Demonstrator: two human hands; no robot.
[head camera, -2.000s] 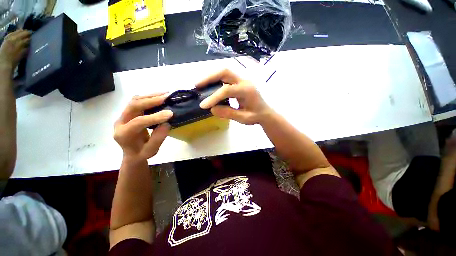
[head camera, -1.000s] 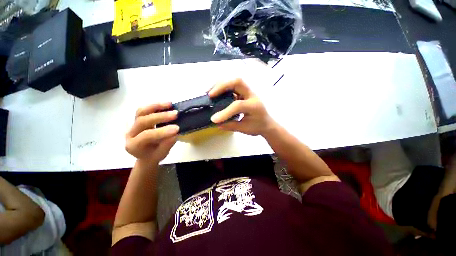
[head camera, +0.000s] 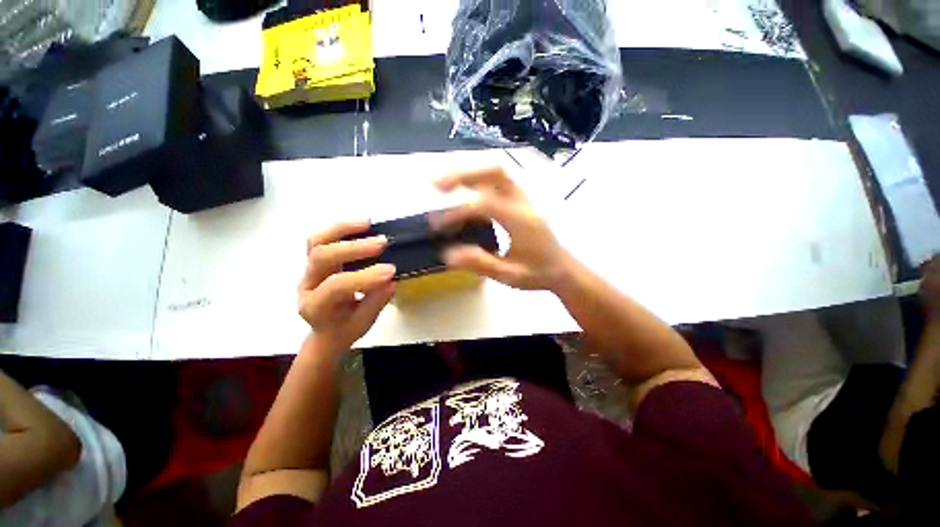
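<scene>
A yellow carton (head camera: 438, 284) with a black top stands on the white table in front of me. My left hand (head camera: 347, 270) holds its left end, fingers on the black top. My right hand (head camera: 502, 229) is at its right end, blurred, with thumb and fingers apart over the top; whether it touches is unclear. The black handle on the top lies low between my hands and is hard to make out.
Black inner boxes (head camera: 141, 115) stand at the left. Flat cartons (head camera: 315, 57) lie stacked at the back. A clear bag of black handles (head camera: 533, 82) is at back centre, with loose black strips (head camera: 575, 189) nearby. People sit on both sides.
The arched black handle has come down flat against the top. The carton has shifted slightly right in view. My right fingers have spread. The arm at far left has left the black boxes.
</scene>
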